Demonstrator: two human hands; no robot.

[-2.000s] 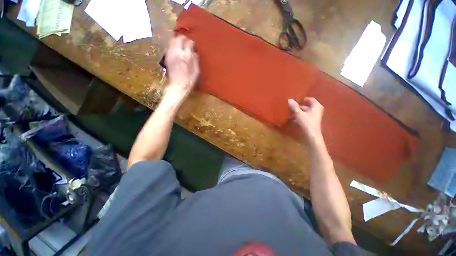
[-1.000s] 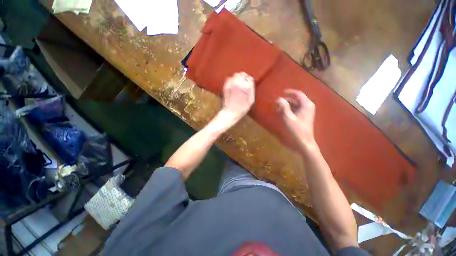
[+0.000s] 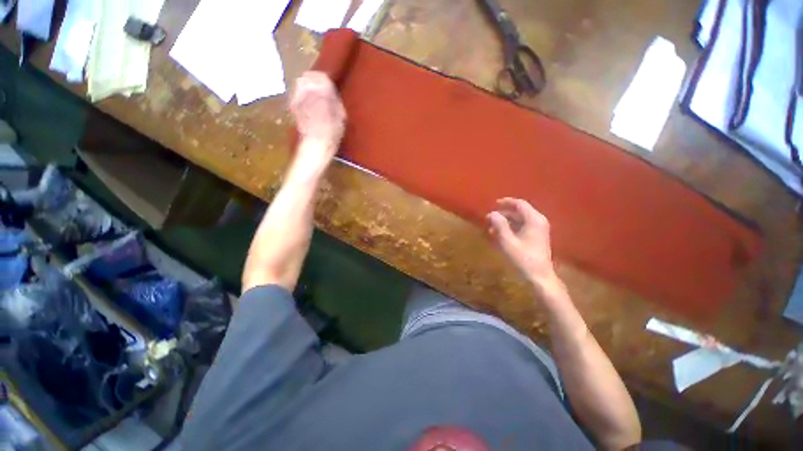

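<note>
A long stack of rust-orange cut panels (image 3: 440, 132) lies slantwise across the table, with a dark layer showing along its far edge. Its left end is folded or rolled over. My left hand (image 3: 319, 110) is on that folded end and grips it; the fingertips are blurred. My right hand (image 3: 524, 233) is over the near edge of the stack's middle, fingers curled and apart, with nothing seen in it. A thin white edge shows under the stack just right of my left hand.
Black shears (image 3: 519, 70) lie beyond the stack. White paper pieces (image 3: 231, 48) lie at the far left, another (image 3: 650, 92) beyond the stack at right. A pattern stack (image 3: 766, 79) is at far right. Tie strips (image 3: 704, 361) lie near right. The worn table edge (image 3: 238, 181) runs in front of me.
My left hand has moved left to the stack's end, which is now folded over. My right hand has stayed about the same place over the stack. The view has shifted.
</note>
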